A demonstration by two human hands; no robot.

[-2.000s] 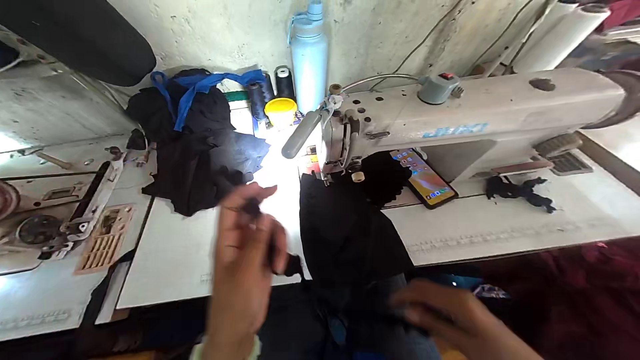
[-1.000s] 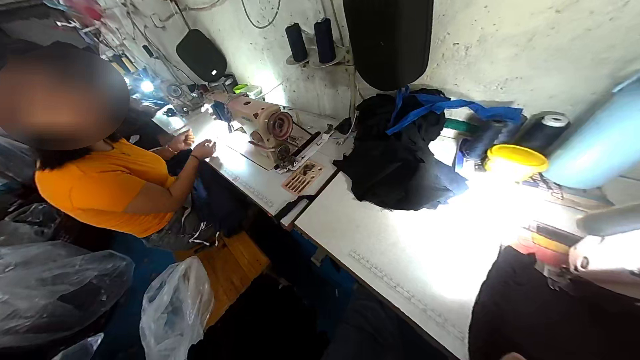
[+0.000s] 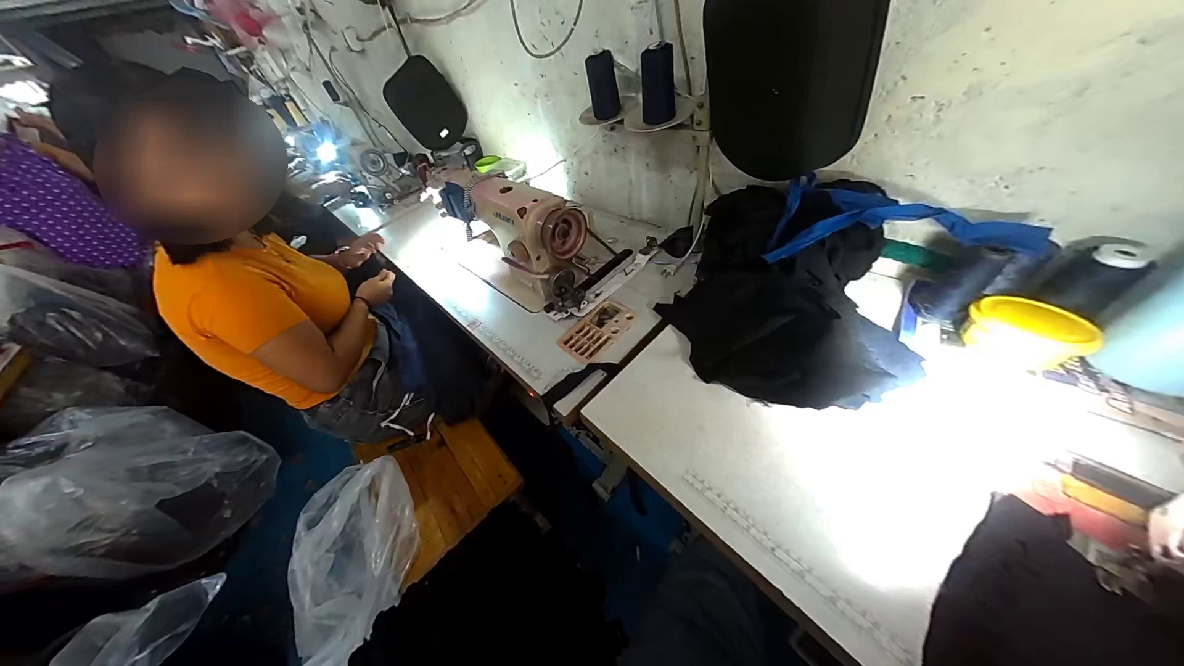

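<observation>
Neither of my hands shows in the head view. At the lower right, black fabric [image 3: 1045, 583] lies on the white sewing table [image 3: 740, 481], beside part of a sewing machine cut off by the frame's edge. A heap of black cloth [image 3: 777, 314] rests toward the back of this table, with a blue fabric strip [image 3: 888, 215] over it. Right of the heap are dark thread cones [image 3: 994, 273] and a yellow plastic container [image 3: 1033, 328]. A light-blue bottle [image 3: 1147, 324] is partly visible at the right edge. Glare washes out much of the tabletop.
A co-worker in an orange shirt [image 3: 250, 305] sits on a wooden bench [image 3: 472, 472] at the neighbouring Juki sewing machine [image 3: 518, 217]. Clear plastic bags [image 3: 356, 546] stand at lower left. Two navy thread cones [image 3: 658, 85] sit on a wall-side holder.
The view has swung left, toward the co-worker. Two seconds ago both my hands were over the black fabric in front of the machine; now they are out of frame.
</observation>
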